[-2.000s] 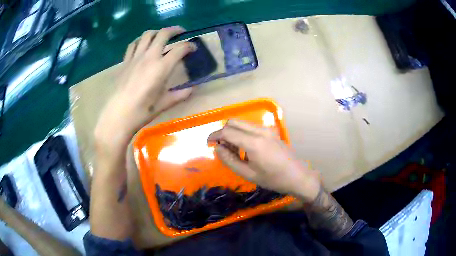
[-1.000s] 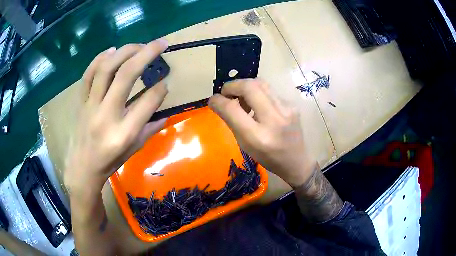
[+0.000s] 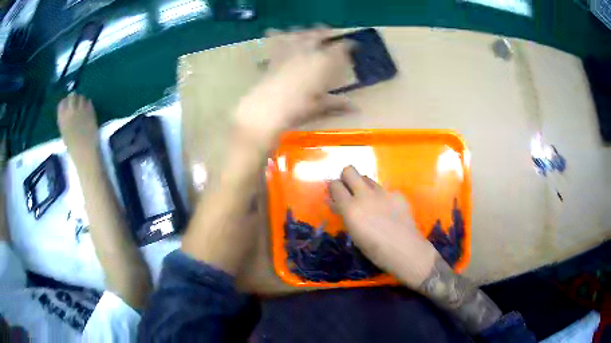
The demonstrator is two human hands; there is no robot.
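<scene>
An orange tray lies on the cardboard in front of me, with a heap of black side keys along its near edge. My right hand is over the tray, fingers bent down; whether a key is between the fingertips is hidden. A black phone middle frame lies beyond the tray, its solid end to the right. My left hand is blurred over the frame's left part; whether it grips the frame cannot be told.
A small pile of slivers lies on the cardboard at right. More black frames lie on the white surface at left. Another person's arm reaches there towards the green belt. Dark stacked shapes stand at the right edge.
My right hand has moved from the frame's near edge down into the tray. The view has shifted, so the tray shows further right. Another person's forearm now reaches in at left.
</scene>
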